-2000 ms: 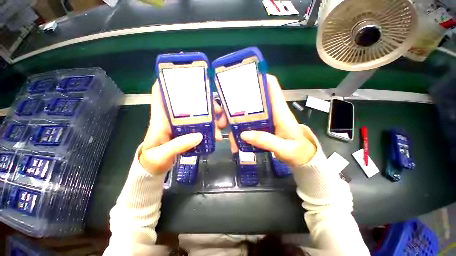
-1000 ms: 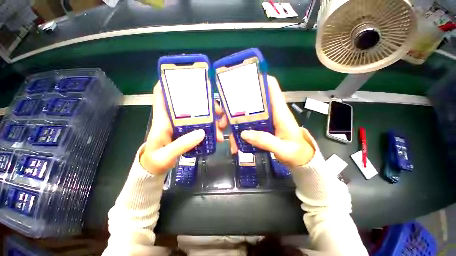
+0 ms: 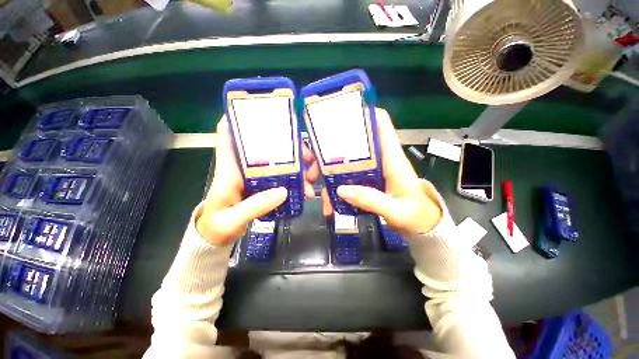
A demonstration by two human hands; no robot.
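Note:
My left hand (image 3: 235,203) holds a blue keypad phone (image 3: 265,133) upright, its screen lit white, my thumb on the keys. My right hand (image 3: 399,200) holds a second blue keypad phone (image 3: 340,130), tilted a little left, screen also lit white, thumb on its keys. The two phones nearly touch at their upper sides. Below them lies a clear blister tray (image 3: 307,242) with several blue phones (image 3: 347,245) in its pockets. My hands and the held phones hide the tray's far part.
A tall stack of clear trays (image 3: 133,210) with blue phones stands at left. A fan (image 3: 515,52) stands at upper right. A smartphone (image 3: 476,168), a red pen (image 3: 509,207) on a white slip and a spare blue phone (image 3: 562,214) lie at right. A green conveyor (image 3: 175,84) runs beyond.
The phone in my left hand has shifted very slightly right and down. Both hands keep their hold, and both screens stay white.

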